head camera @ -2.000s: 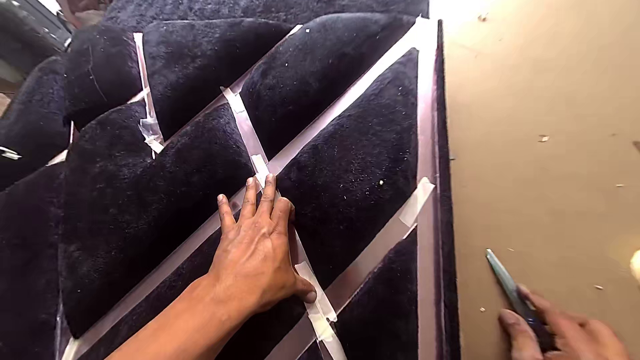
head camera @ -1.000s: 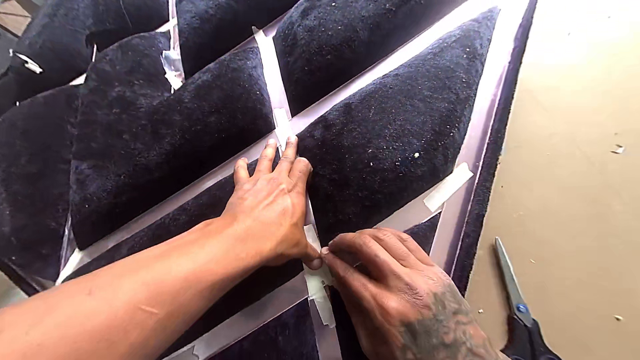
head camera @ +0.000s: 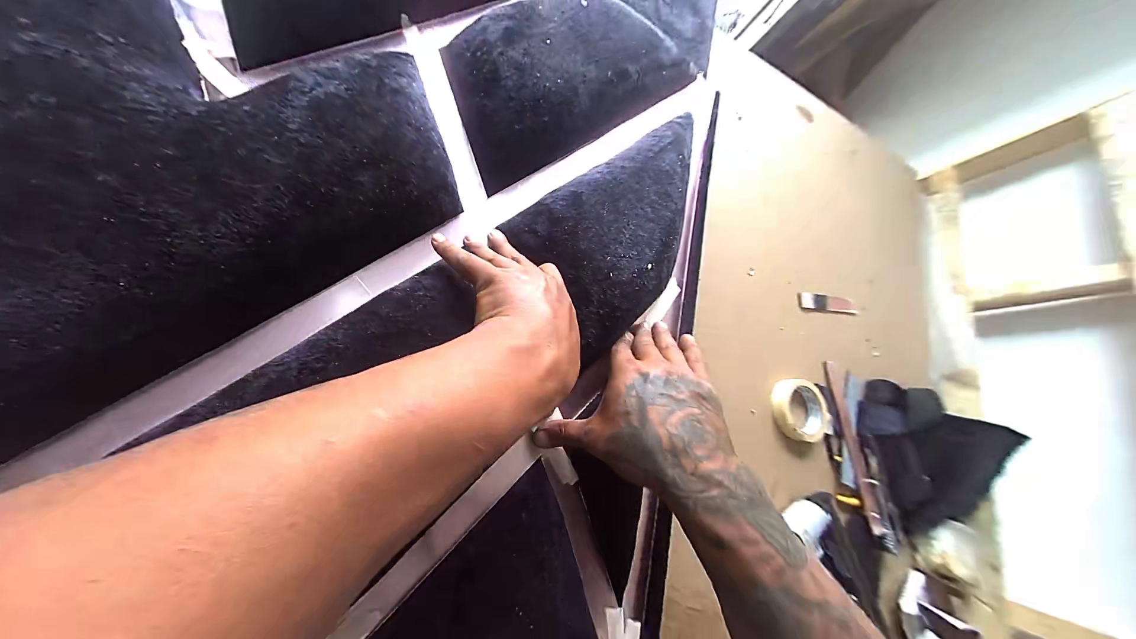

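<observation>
Dark plush fabric panels lie side by side with pale pinkish strips running between them. My left hand rests on the fabric with its fingertips at a crossing of the strips, fingers apart and holding nothing. To its lower right, my tattooed right hand is pressed flat, its fingertips beside a piece of light tape near the panels' right edge. The right thumb touches the strip junction below my left wrist. Part of that junction is hidden by the hands.
Right of the fabric, the tan board holds a roll of masking tape, a small flat strip, long narrow pieces and black cloth. A wooden frame stands by the wall at the far right.
Two seconds ago my right hand was at the scissors on the board; a second ago it was at the tape by my left thumb. Now it lies flat on the panels. The view has shifted strongly.
</observation>
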